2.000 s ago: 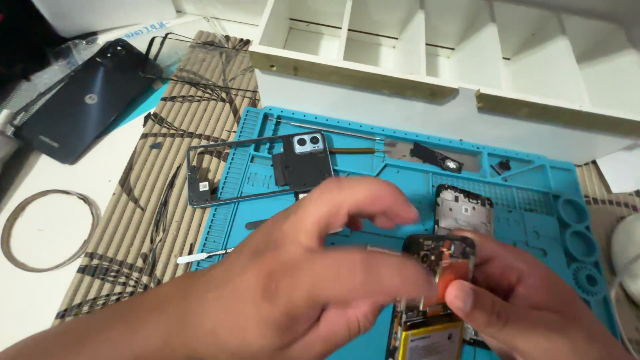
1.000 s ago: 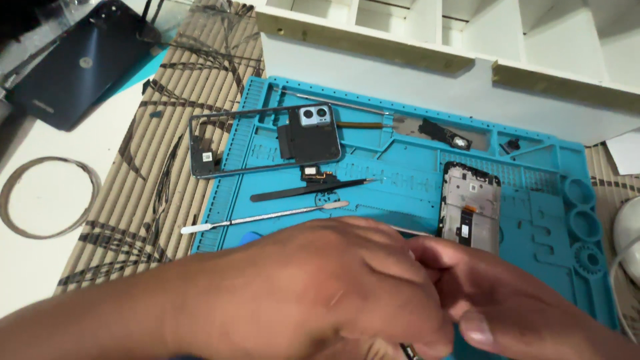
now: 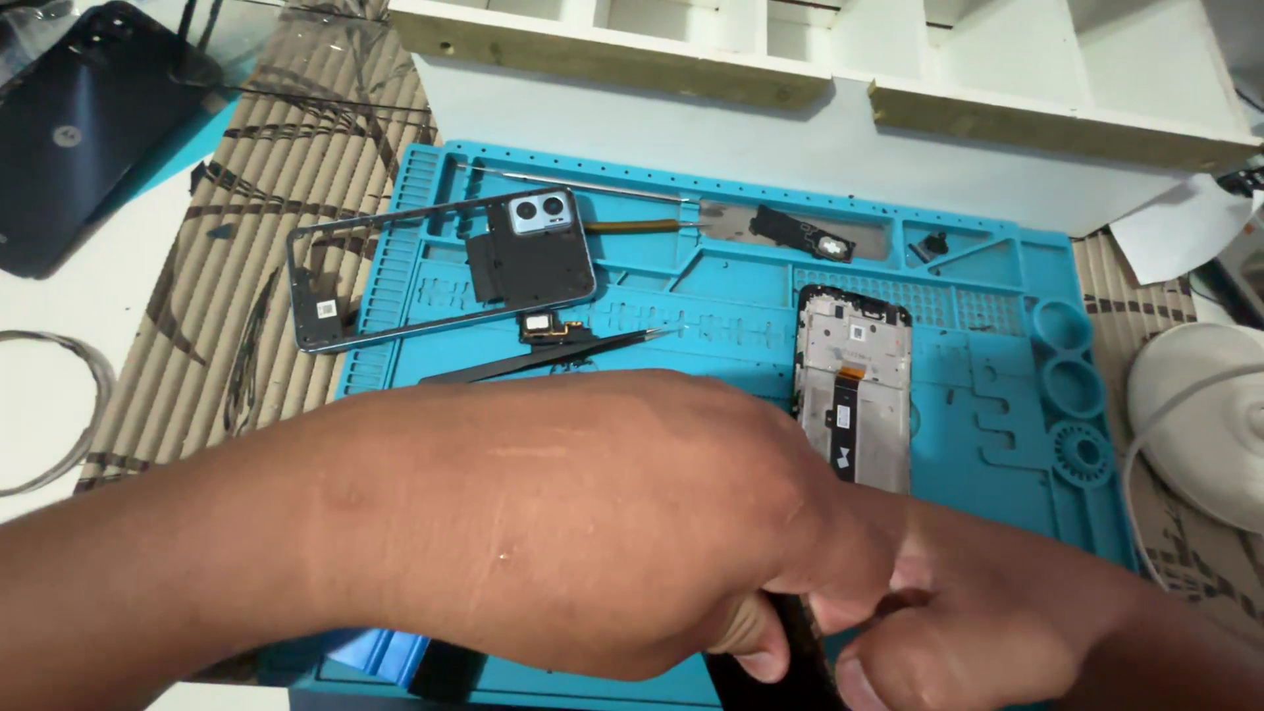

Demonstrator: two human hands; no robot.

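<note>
Low in the view, my left hand (image 3: 711,523) grips a dark phone assembly (image 3: 780,662), thumb on its surface. My right hand (image 3: 968,612) holds the same assembly from the other side; its fingers are partly hidden. Just above lies a phone mid-frame (image 3: 874,336) with a black flex cable (image 3: 842,425). Left of it are black tweezers (image 3: 553,357), a small module with a flex (image 3: 543,329) and an empty phone frame (image 3: 434,321) bearing a camera cover (image 3: 541,211). All these rest on a blue silicone repair mat (image 3: 741,296).
A white compartment organizer (image 3: 632,59) stands behind the mat. A small black phone part (image 3: 802,234) lies in a mat tray. A dark Motorola phone (image 3: 89,128) and a wire coil (image 3: 94,395) are at left. A white rounded object (image 3: 1200,425) with a cable is at right.
The opened phone with its battery showed between my hands two seconds ago; now a dark surface of the assembly shows. Both hands have moved lower, and my left forearm covers the metal spudger seen earlier.
</note>
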